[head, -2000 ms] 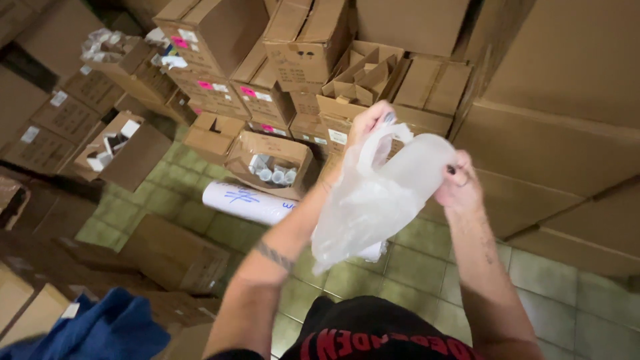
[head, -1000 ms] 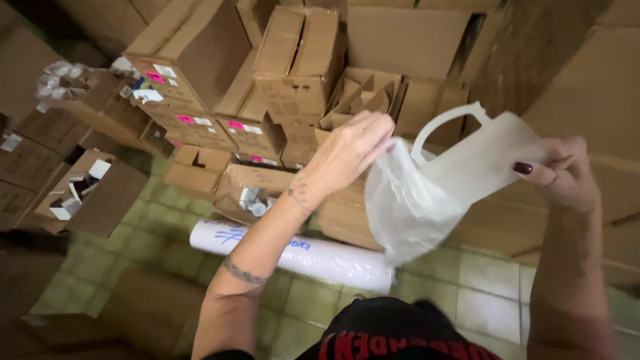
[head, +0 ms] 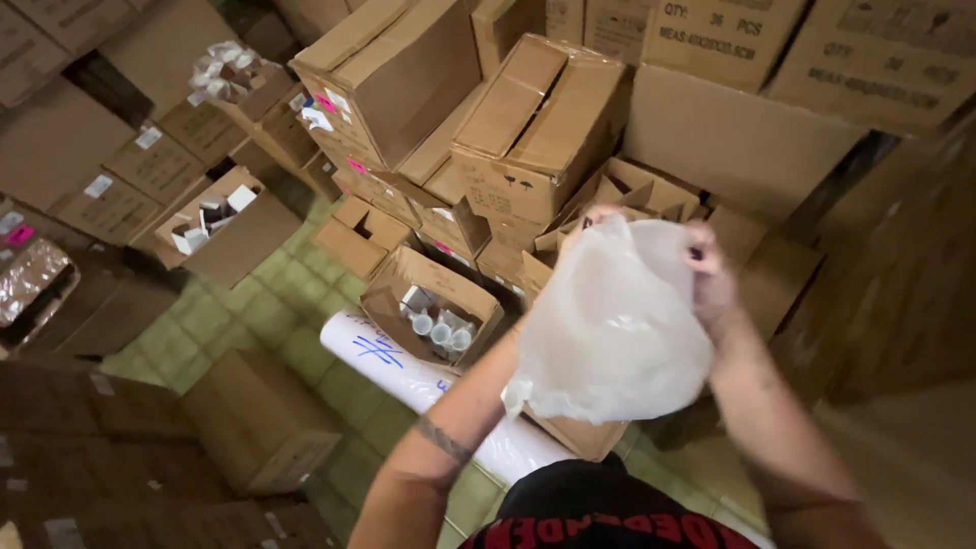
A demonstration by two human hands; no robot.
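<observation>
A thin white plastic bag [head: 602, 328] hangs between my hands in front of my body. My left hand [head: 598, 221] pinches its upper left edge, with the fingers partly behind the plastic. At the upper right, my right hand [head: 709, 267] grips the bag's rim and the frosted pitcher [head: 663, 240] inside. Most of the pitcher is hidden by the bag, and its handle cannot be made out. Beneath my left forearm lies a white wrapped roll [head: 412, 385] with blue handwriting.
Ahead, an open carton [head: 400, 267] holds several cups. A divided carton [head: 648, 191] stands beyond my hands, beside stacked cartons [head: 534, 130]. Another open carton [head: 244, 252] with small white boxes is at the left. A closed carton [head: 259, 419] rests on the green tiled floor [head: 286, 320].
The pitcher, largely outside the bag one second ago with its handle showing, is now mostly inside it. My hands have come closer together.
</observation>
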